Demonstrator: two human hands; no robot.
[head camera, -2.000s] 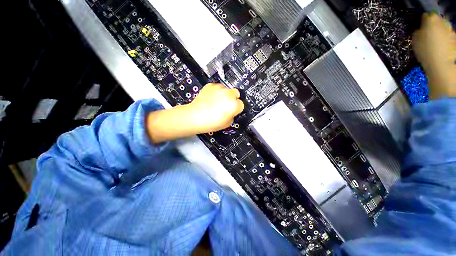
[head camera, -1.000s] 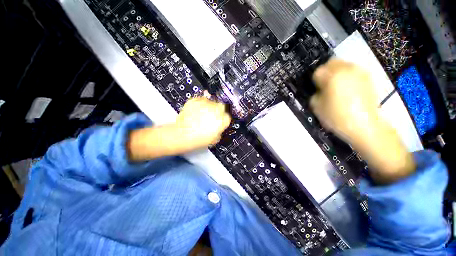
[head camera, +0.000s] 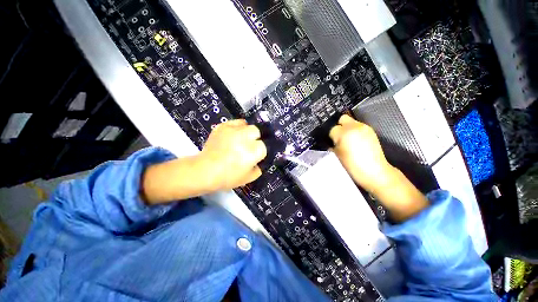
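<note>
A large black circuit board with dense white markings lies in front of me. My left hand is over its middle, fingers curled, with dark coverings on the fingertips. My right hand is over the board to the right, fingers curled towards my left hand, its fingertips also dark. Whether either hand holds a small component cannot be told. A white-topped heat sink stands on the board between and below my hands. Another stands above my left hand.
A smooth silver rail runs between me and the board. Ridged heat sinks stand along the far side. Beyond them are a bin of glittering leaded components and a heap of blue components. Dark stacked trays are at the left.
My right hand has come from the component bins over to the middle of the board, near my left hand. My left hand has shifted slightly left and down. The view has shifted a little.
</note>
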